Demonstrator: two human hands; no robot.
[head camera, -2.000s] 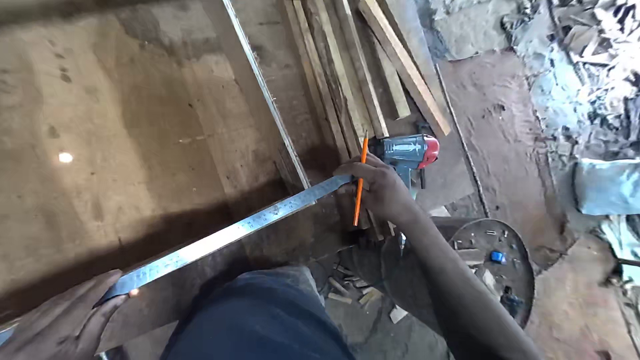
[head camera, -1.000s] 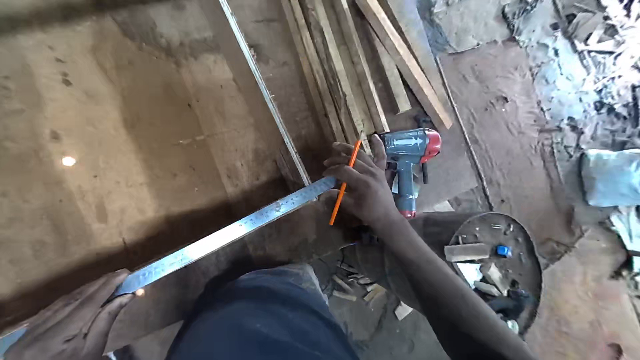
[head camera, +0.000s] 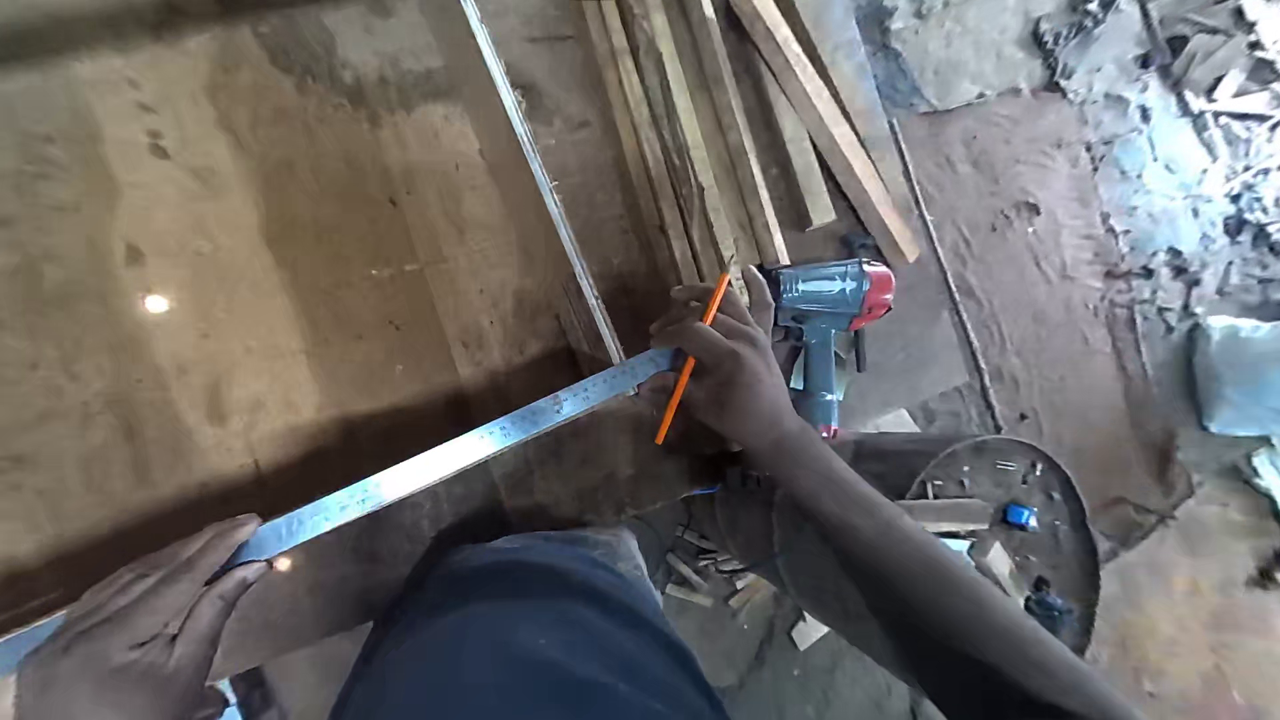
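Observation:
A long steel ruler (head camera: 450, 462) with graduations lies slantwise along the near part of a plywood sheet (head camera: 330, 250). At the lower left, my left hand (head camera: 140, 625) grips the ruler between thumb and fingers. My right hand (head camera: 735, 375) has its fingers around the ruler's far end and also carries an orange pencil (head camera: 690, 360) between the fingers, its sharpened tip pointing up. That end of the ruler rests by the lower end of the sheet's pale, rough edge (head camera: 545, 185).
Just right of my right hand lies a pneumatic nailer (head camera: 825, 310). Several wood strips (head camera: 740, 130) are stacked beyond it. A round stand (head camera: 1060, 490) at the lower right bears small items and a wood block (head camera: 945, 515). Offcuts (head camera: 700, 580) lie on the floor.
The pencil has swung from nearly upright to a more slanted position in my right hand, which has shifted slightly left. My left hand keeps its hold on the ruler.

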